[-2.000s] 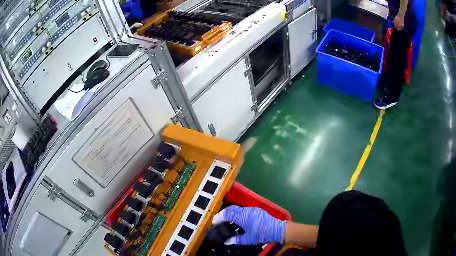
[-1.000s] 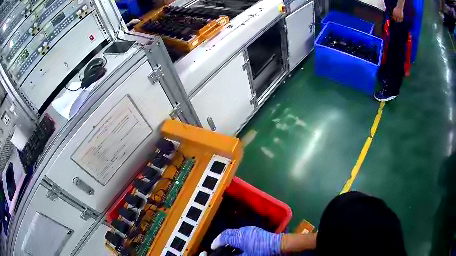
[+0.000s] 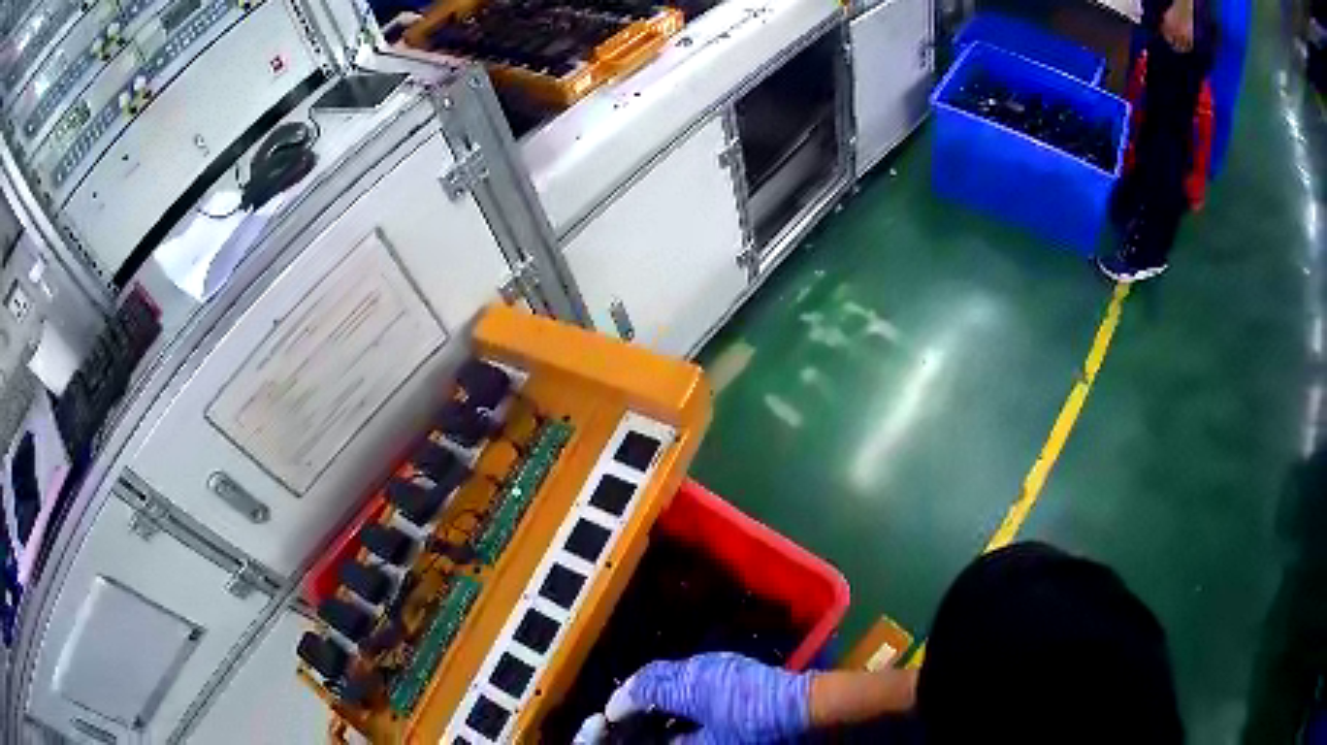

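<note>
An orange fixture tray (image 3: pixel 636 365) slants across a red bin (image 3: pixel 779 571). Black adapters (image 3: pixel 425 482) stand in a row along its left side, with thin leads running toward green boards (image 3: pixel 525 492). The white socket strip (image 3: pixel 598 507) on the right side shows flat black sockets without adapters. My right hand (image 3: pixel 716 696), in a blue-lavender glove with whitish fingertips, is low over the dark contents of the red bin at the bottom edge. Its fingers are partly cut off, and I cannot tell whether they grip an adapter. My left hand is not in view.
White-grey cabinets (image 3: pixel 655 240) run along the left and back, with another orange tray (image 3: pixel 619 61) on top. A blue bin (image 3: pixel 1019 184) and a standing person (image 3: pixel 1150 175) are at the upper right. A yellow line (image 3: pixel 1059 437) crosses the green floor. A dark rounded shape (image 3: pixel 1041 655) covers the lower right.
My right hand has moved down from beside the tray's socket strip to the bottom edge. The black adapter that it held is no longer clearly visible. The view has shifted slightly.
</note>
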